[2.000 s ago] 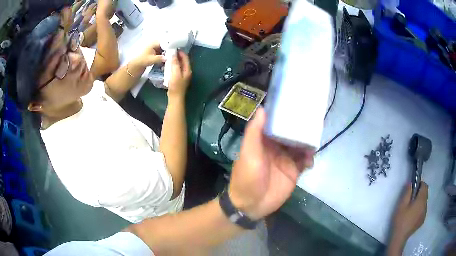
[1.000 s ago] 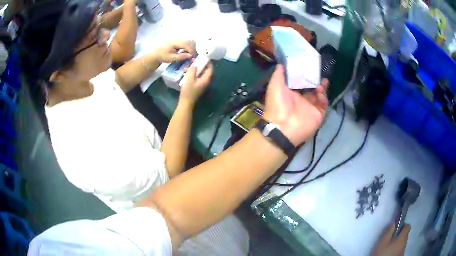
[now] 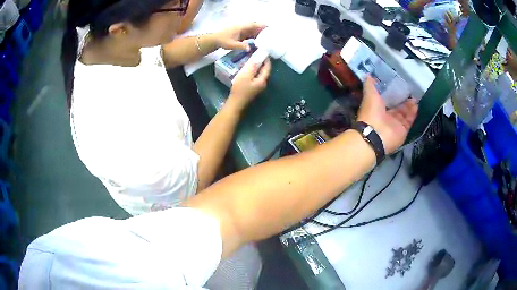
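My left hand (image 3: 386, 122), with a dark wristband, is stretched far out over the back of the bench. It holds a pale white-blue retail carton (image 3: 375, 73) with dark product pictures, tilted, thumb on the near face. A dark handheld fan (image 3: 440, 263) is at the bottom right, its round head up and its handle blurred. My right hand is hard to make out at the fan's handle by the bottom edge. A pile of small dark fittings (image 3: 403, 258) lies on the white bench top (image 3: 363, 249) left of the fan.
A seated person (image 3: 133, 130) at left holds a white fan (image 3: 265, 51) over a carton (image 3: 228, 67). Black cables (image 3: 363, 210) cross the bench. A brown-orange box (image 3: 335, 73), a yellow-framed meter (image 3: 307, 141), a green post (image 3: 436, 93) and a blue bin (image 3: 473, 187) stand around my arm.
My left hand has moved farther out and to the right with the carton, which has turned to show its pictured face. The view has shifted, and the dark fan sits lower in it.
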